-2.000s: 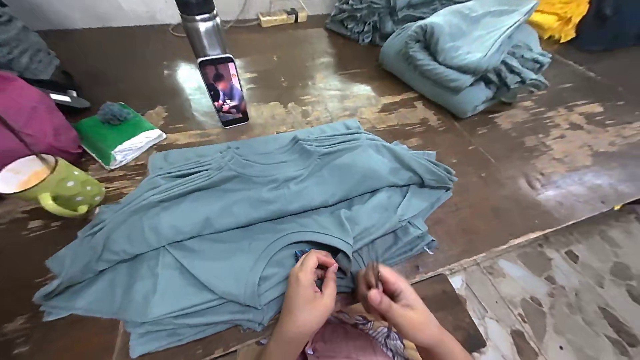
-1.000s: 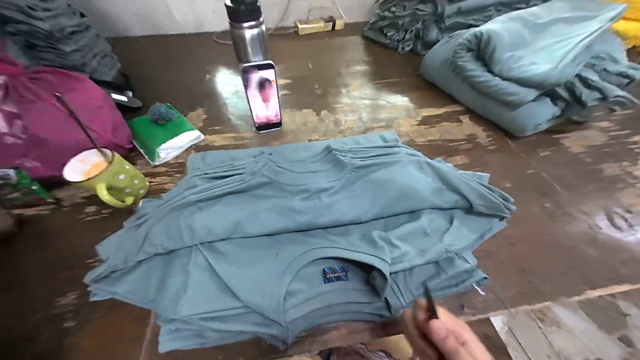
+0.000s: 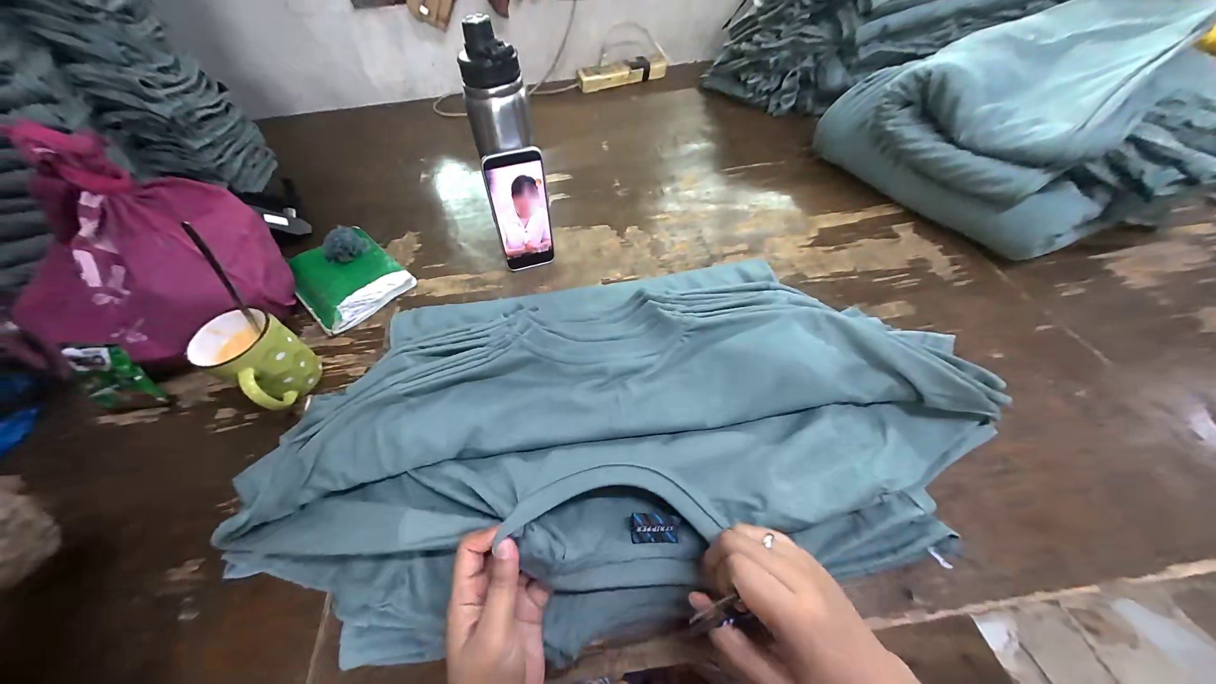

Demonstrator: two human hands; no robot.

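Observation:
A pile of grey-green T-shirts (image 3: pixel 608 408) lies on the wooden table before me. The nearest shirt's ribbed neckband (image 3: pixel 608 475) arches between my hands, with a dark woven neck label (image 3: pixel 655 528) inside the collar. My left hand (image 3: pixel 499 603) pinches the band's left side between thumb and fingers. At the band's right side, my right hand (image 3: pixel 774 598), with a ring on one finger, holds the fabric. A small dark metal tool (image 3: pixel 714 613), its kind unclear, is also in that hand, below the collar.
A phone (image 3: pixel 520 209) leans on a steel bottle (image 3: pixel 496 109) behind the shirts. At left are a spotted mug (image 3: pixel 275 366) with a stick in it, a green-and-white packet (image 3: pixel 347 275) and a magenta bag (image 3: pixel 161 256). Folded grey-green fabric (image 3: pixel 950 171) lies back right; a power strip (image 3: pixel 622 73) is by the wall.
My left hand, out of view one second ago, is back at the collar's left side. My right hand has come to the neckband and taken hold of it, keeping the tool.

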